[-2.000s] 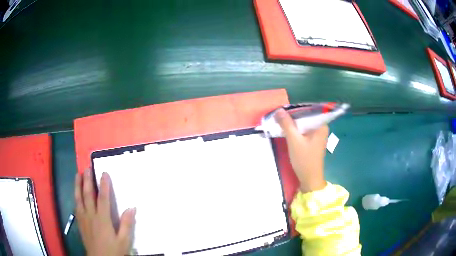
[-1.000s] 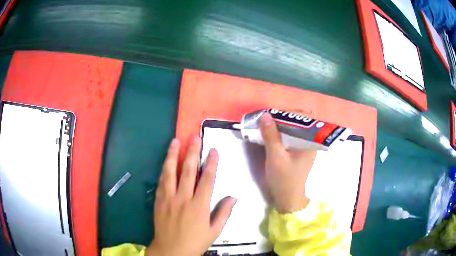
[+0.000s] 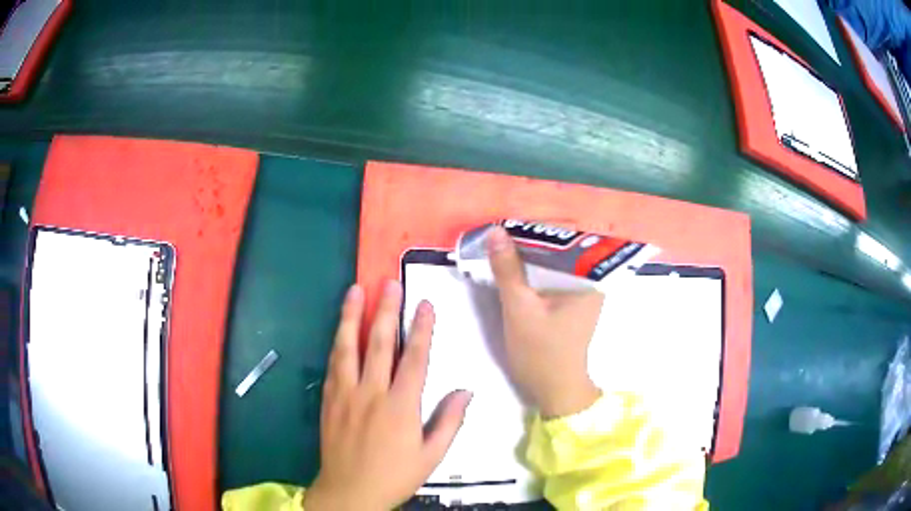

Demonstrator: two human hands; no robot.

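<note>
A white display panel (image 3: 654, 359) with a thin black frame edge lies on a red-orange foam pad (image 3: 559, 195). My right hand (image 3: 549, 334) is shut on the B-7000 glue tube (image 3: 589, 261), which is black and silver with a red band. The tube's nozzle end is at the panel's top edge, near its left corner. My left hand (image 3: 385, 404) lies with fingers spread over the panel's left edge and the pad. It shows nothing in its grip.
Another panel (image 3: 90, 359) on a foam pad (image 3: 150, 180) lies left. A white strip (image 3: 257, 373) lies between the pads. At right are a white square piece (image 3: 773, 304), a needle-tip bottle (image 3: 811, 419) and clear plastic (image 3: 896, 399). More padded panels (image 3: 807, 103) lie farther back.
The view has turned left since the earliest frame. My right hand has moved the tube from the panel's top right corner to near its top left corner. My left hand stays at the left edge.
</note>
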